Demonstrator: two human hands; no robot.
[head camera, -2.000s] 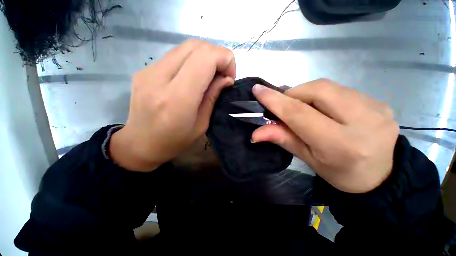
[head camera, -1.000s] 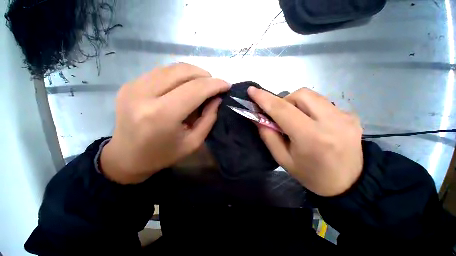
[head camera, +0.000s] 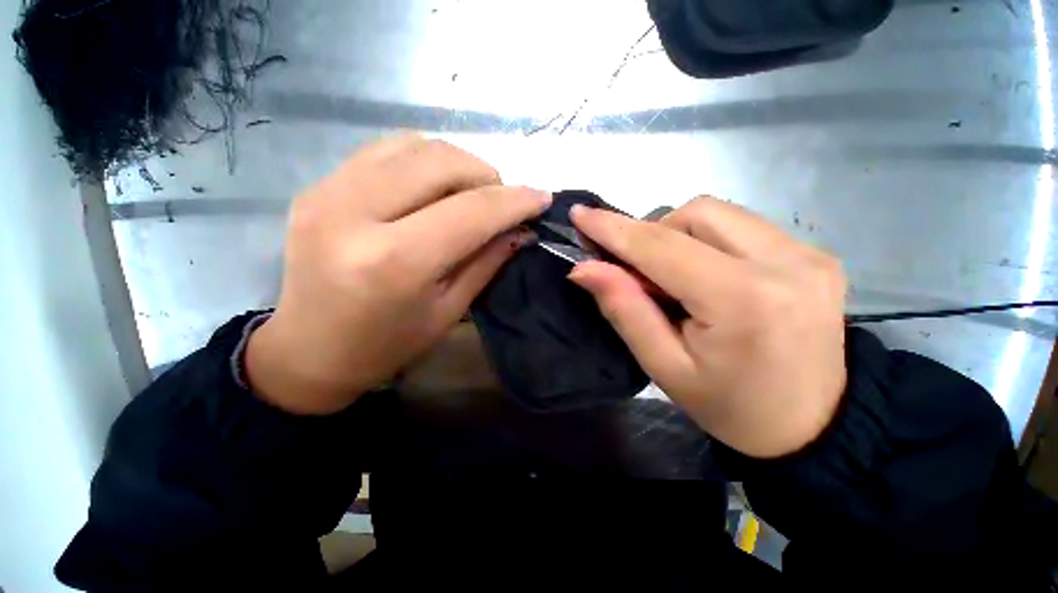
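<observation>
A soft black pouch (head camera: 557, 330) is held between my hands over the metal table, near the middle of the view. My left hand (head camera: 389, 261) pinches its upper left edge between thumb and fingertips. My right hand (head camera: 731, 313) holds thread snips (head camera: 562, 248), with the thumb and index finger over them. The snips' blades point up and left over the pouch, close to my left fingertips. The snips' grip is hidden under my right fingers. Any thread between my left fingertips is too small to tell.
A fuzzy black thread pile (head camera: 104, 81) lies at the upper left of the metal table (head camera: 383, 116). Other black pouches (head camera: 772, 29) sit at the top right. Thin strands and small clippings are scattered on the metal. A black cord (head camera: 951, 312) runs right from my right hand.
My right hand has drawn back left and the snips now tilt up-left. Their blades, apart earlier, look closer together. The pink grip seen a second ago is now covered by my thumb.
</observation>
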